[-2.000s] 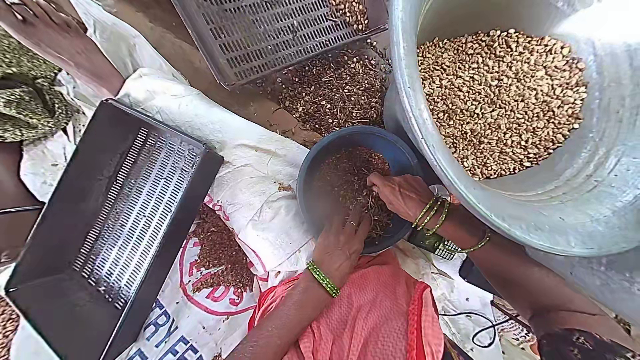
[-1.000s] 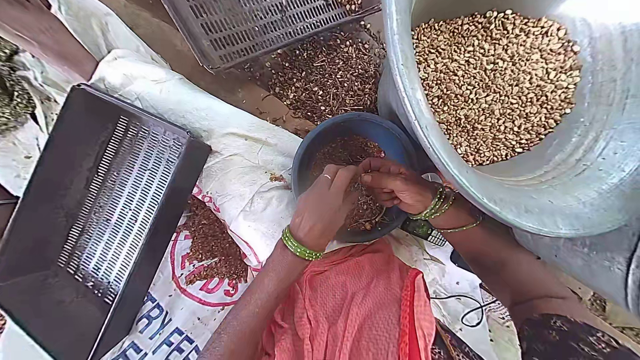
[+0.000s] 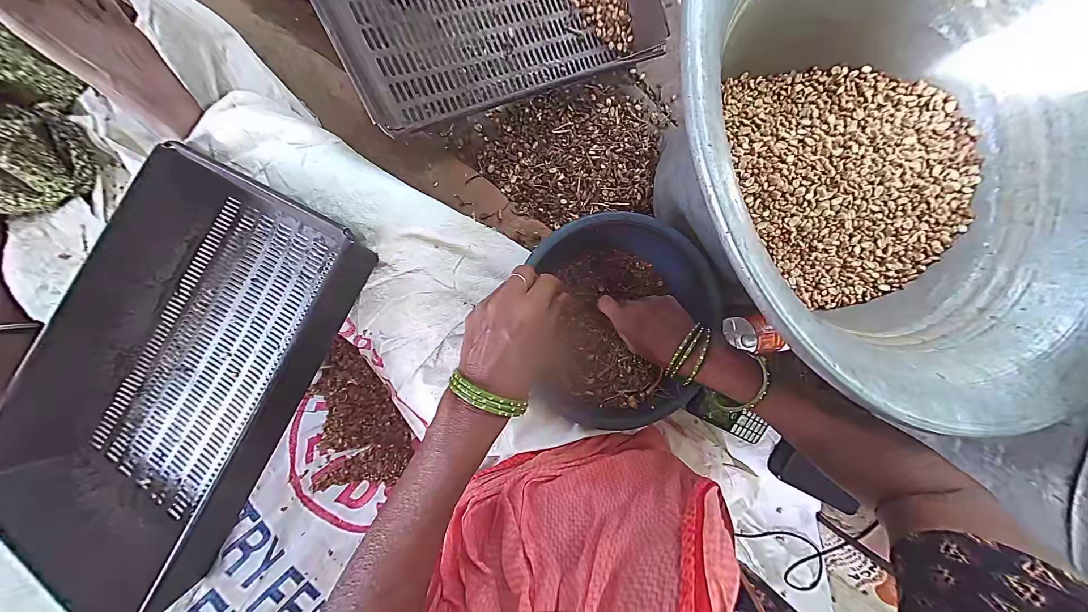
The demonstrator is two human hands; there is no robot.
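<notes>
A round blue basin (image 3: 625, 229) holds brown chaff with bits of stalk (image 3: 616, 361). My left hand (image 3: 514, 327), with green bangles, is at the basin's left side, its fingers curled inward; whether anything is between them cannot be told. My right hand (image 3: 650, 327) reaches in from the right, thumb and fingers low over the chaff, the fingertips partly hidden. To the right stands a large metal pot (image 3: 710, 170) with many pale brown seeds or beans (image 3: 850, 178) in it.
A black slotted tray (image 3: 280, 204) lies tilted at left, another slotted tray (image 3: 476, 51) at the top. Debris (image 3: 578, 157) is heaped behind the basin, and brown chaff (image 3: 361, 425) lies on a printed white sack (image 3: 408, 238). A keypad phone (image 3: 744, 425), bottle (image 3: 752, 334) and cable (image 3: 803, 552) are near my right forearm. Another person's limb (image 3: 127, 59) shows upper left.
My hands were together over the basin a second ago; now they are apart, the left at the basin's left side and the right lower over the chaff.
</notes>
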